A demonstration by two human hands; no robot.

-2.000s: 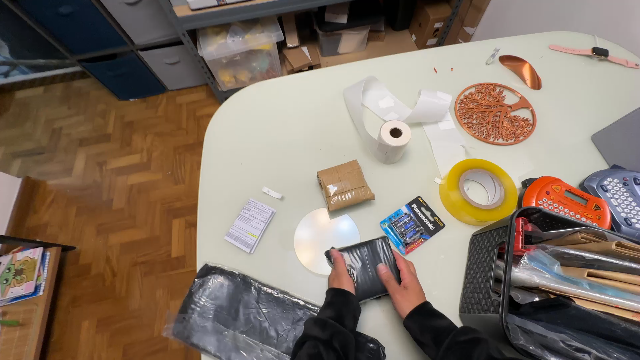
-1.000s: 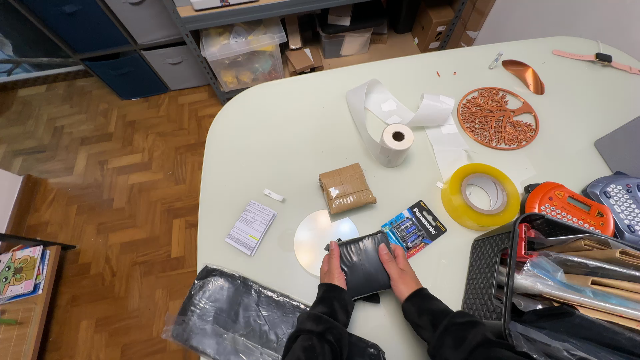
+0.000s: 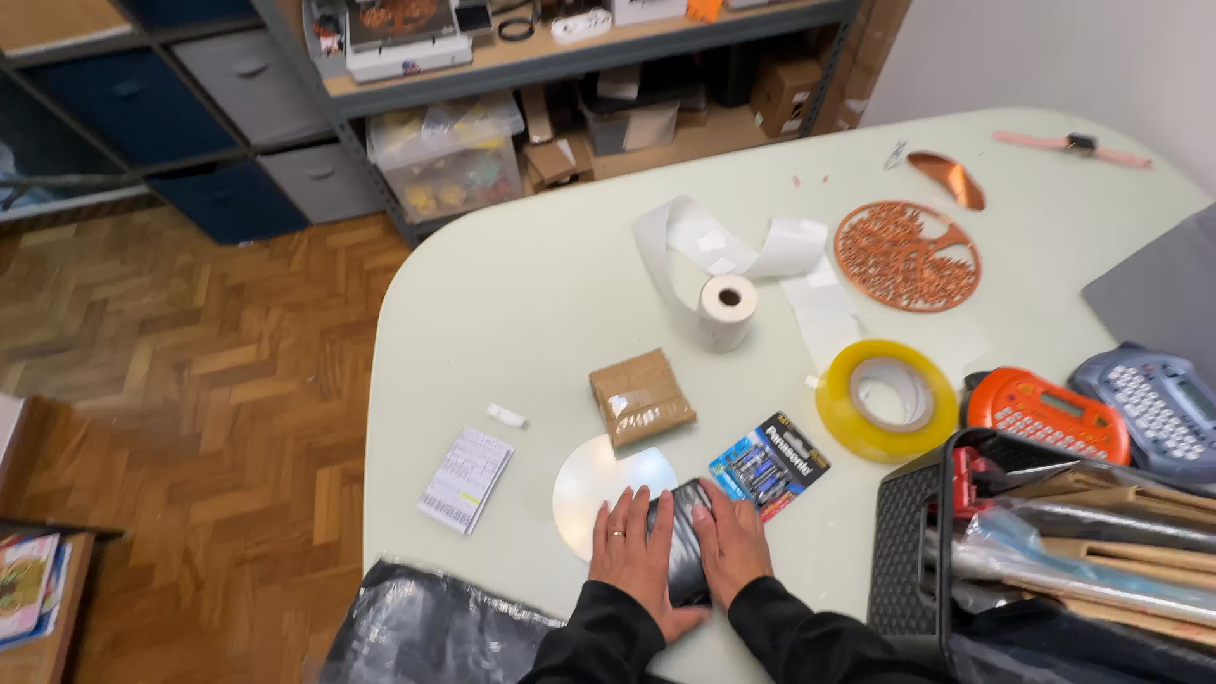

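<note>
A small parcel in black plastic [image 3: 686,560] lies on the table, partly over a shiny disc [image 3: 594,494]. My left hand [image 3: 636,556] presses flat along its left side, fingers spread, a ring on one finger. My right hand [image 3: 733,546] holds its right side, close to a blister pack of batteries [image 3: 771,465]. A small brown cardboard packet wrapped with tape [image 3: 643,399] touches the disc's upper edge. Left of the disc lie a folded printed paper [image 3: 466,480] and a small white strip [image 3: 506,415]. A black plastic mailing bag [image 3: 437,627] lies at the lower left.
A label roll [image 3: 727,313] trails its strip behind the packet. To the right are a yellow-rimmed tape roll [image 3: 887,401], an orange label maker [image 3: 1048,415], a blue-grey one [image 3: 1154,404] and a black basket [image 3: 909,560] of packaging. Farther back lies a copper-coloured tree ornament [image 3: 907,255].
The black parcel has been turned to stand more lengthwise, and my left hand has moved from gripping its side to lying spread over it. The view has shifted slightly.
</note>
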